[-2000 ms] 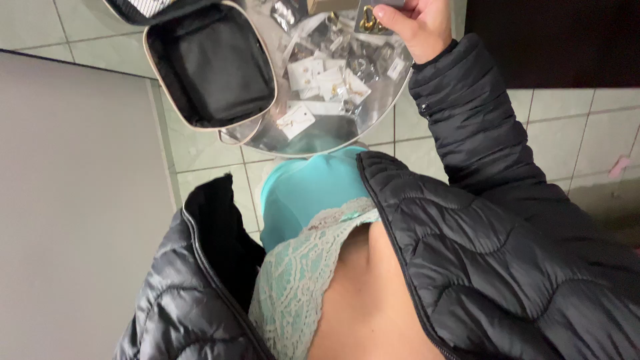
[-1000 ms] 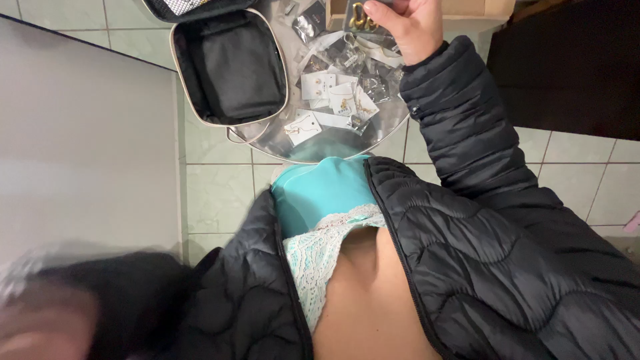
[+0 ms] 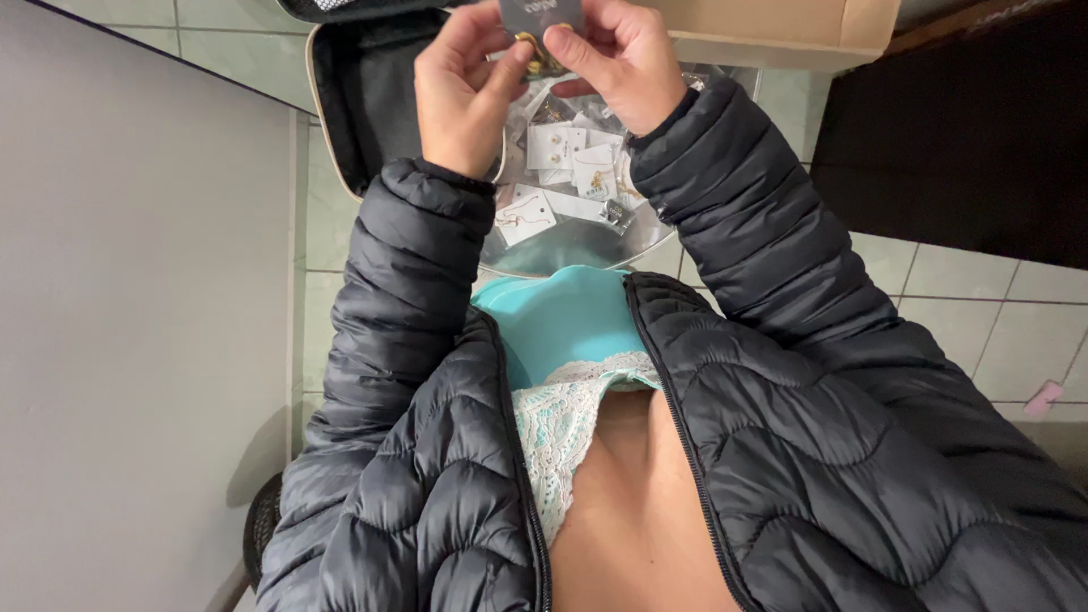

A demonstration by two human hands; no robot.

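Note:
Both hands hold a dark jewelry card (image 3: 541,17) with gold-coloured earrings (image 3: 544,58) at the top edge of the head view. My left hand (image 3: 469,89) grips it from the left, its thumb by the earrings. From the right, my right hand (image 3: 625,64) pinches the card, with the thumb over its lower right part. Below the hands, white jewelry cards (image 3: 557,146) in clear plastic bags lie piled on a round, shiny table (image 3: 586,246). One white card (image 3: 524,217) bears a thin chain and lies near the table's front edge.
An unzipped case (image 3: 374,93) with black lining stands left of the pile, partly behind my left hand. A cardboard box (image 3: 773,30) is at the top right. A dark panel (image 3: 960,127) lies beyond my right sleeve, and a grey surface (image 3: 144,280) fills the left side.
My left hand has come up from the lower left to the card. My right hand held the card alone in the earlier frames; now both hands hold it.

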